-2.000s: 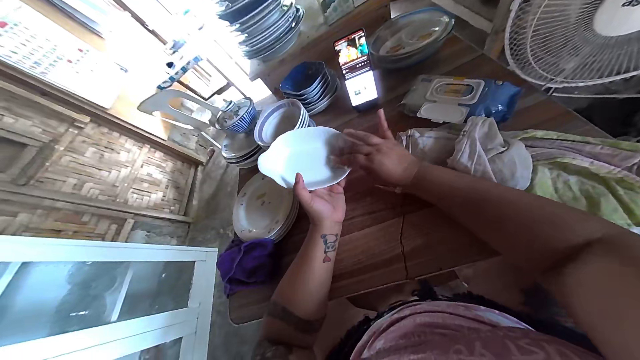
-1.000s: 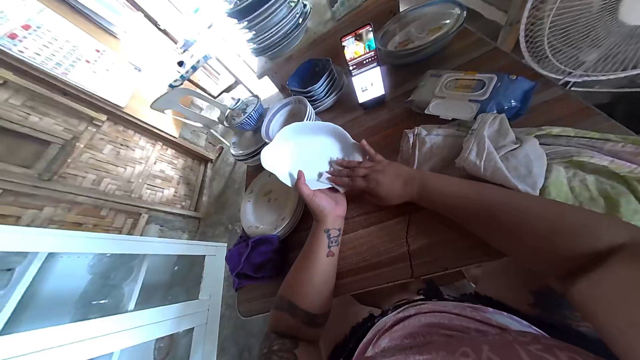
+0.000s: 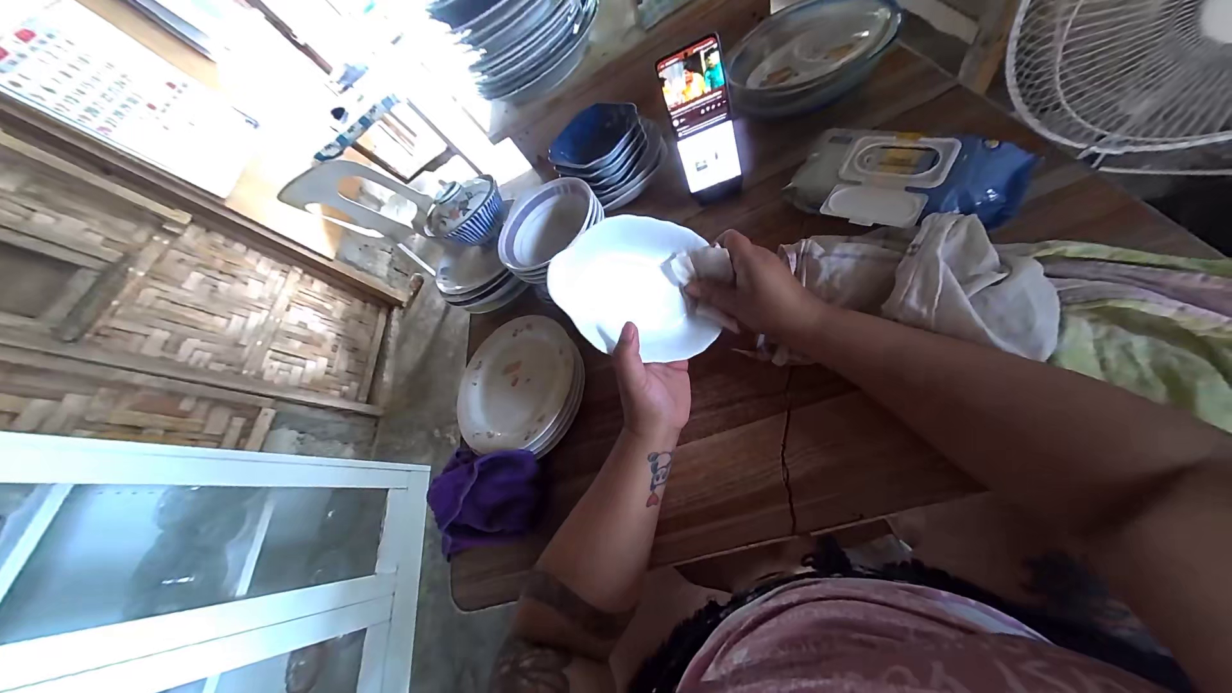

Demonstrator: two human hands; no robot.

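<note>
A white dish with a wavy rim [image 3: 626, 284] is held above the wooden table by my left hand [image 3: 654, 390], thumb on its near edge and fingers beneath. My right hand [image 3: 746, 289] grips a white wipe or cloth [image 3: 707, 274] and presses it against the right side of the dish. Left of the dish lies a stack of oval plates [image 3: 520, 385], with striped bowls [image 3: 549, 226] stacked behind it. A crumpled whitish cloth [image 3: 972, 289] lies right of my right hand.
A lit phone [image 3: 701, 120] stands at the back beside dark blue bowls [image 3: 597, 140] and glass dishes [image 3: 813, 53]. A wipes pack [image 3: 914, 178] lies at right, near a fan [image 3: 1126, 77]. A purple cloth [image 3: 486, 500] sits at the table's left edge [image 3: 457, 587], by a white-framed glass cabinet [image 3: 192, 462].
My right hand was open above the dish, then laid on it; now its fingers are bunched around the white wipe at the dish's right side. My left hand keeps hold of the dish.
</note>
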